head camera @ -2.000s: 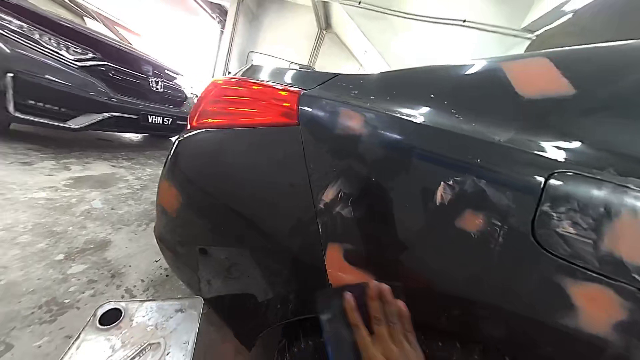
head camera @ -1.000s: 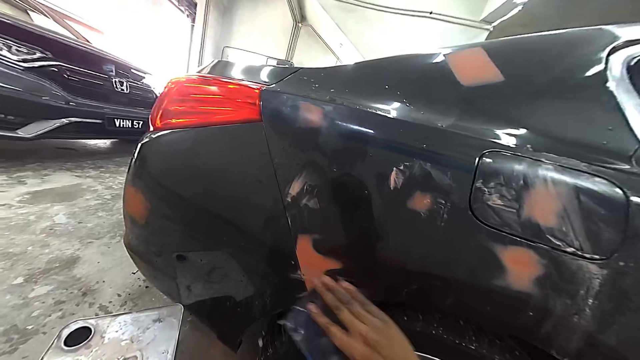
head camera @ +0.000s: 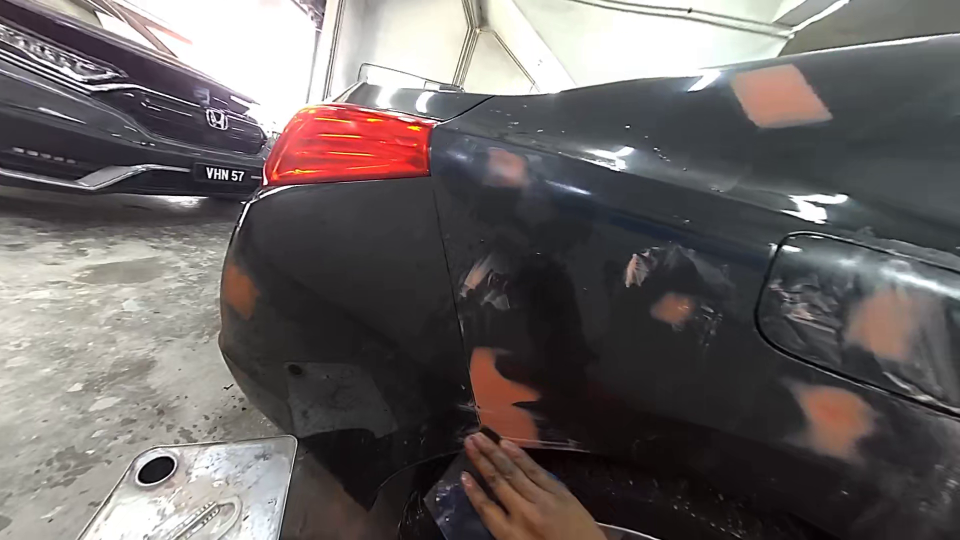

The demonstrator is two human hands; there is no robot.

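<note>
My right hand (head camera: 525,487) reaches in from the bottom edge, its fingers slanting up and left. It presses a dark flat sheet, probably sandpaper (head camera: 457,499), against the lip of the black car's rear wheel arch. The fingertips are just below an orange filler patch (head camera: 499,394) beside the bumper seam. More orange patches mark the black rear quarter panel (head camera: 600,330), with scuffed areas around some of them. One patch (head camera: 881,322) lies on the fuel door. The palm and part of the sheet are hidden. My left hand is out of view.
A metal can (head camera: 255,480) with a round opening stands at lower left, near the rear bumper (head camera: 345,262). Above the bumper is the red tail light (head camera: 352,142). Another dark car, a Honda (head camera: 180,127), is parked behind on the stained concrete floor (head camera: 112,337).
My right hand has shifted slightly left below the orange patch, and its fingers now slant more to the left. The sheet stays under it.
</note>
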